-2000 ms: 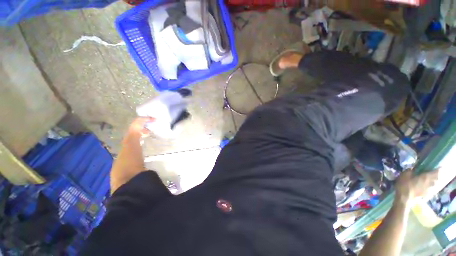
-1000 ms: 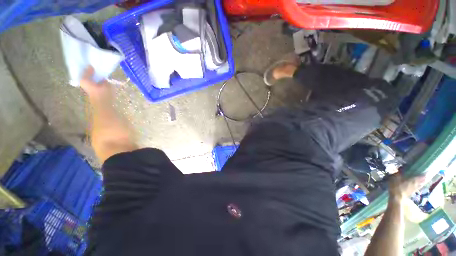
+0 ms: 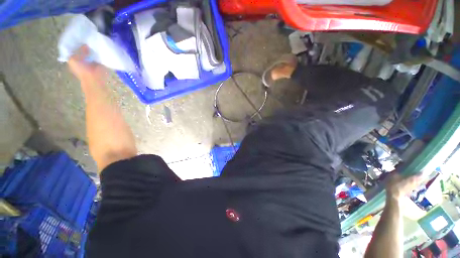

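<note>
My left hand (image 3: 83,63) is shut on white and dark fabric pieces (image 3: 93,43), blurred, held at the left side of the blue plastic basket. The blue plastic basket (image 3: 166,94) stands on the floor at the upper middle and holds white, grey and black cut pieces (image 3: 184,63), with a small blue patch among them. My right hand (image 3: 402,185) rests at the green front edge of the machine table at the lower right. Its fingers are partly hidden, and I cannot tell whether it grips the edge.
A metal ring stand (image 3: 217,103) lies on the floor near a foot. A red plastic basket (image 3: 353,24) is at the top right. Blue crates (image 3: 55,186) stand at the lower left. The cream sewing machine with a green panel (image 3: 438,222) is at the lower right.
My left hand has carried the fabric from below the blue basket to its left side, then slightly up, with the fabric now overlapping the basket's rim. More of the red basket shows.
</note>
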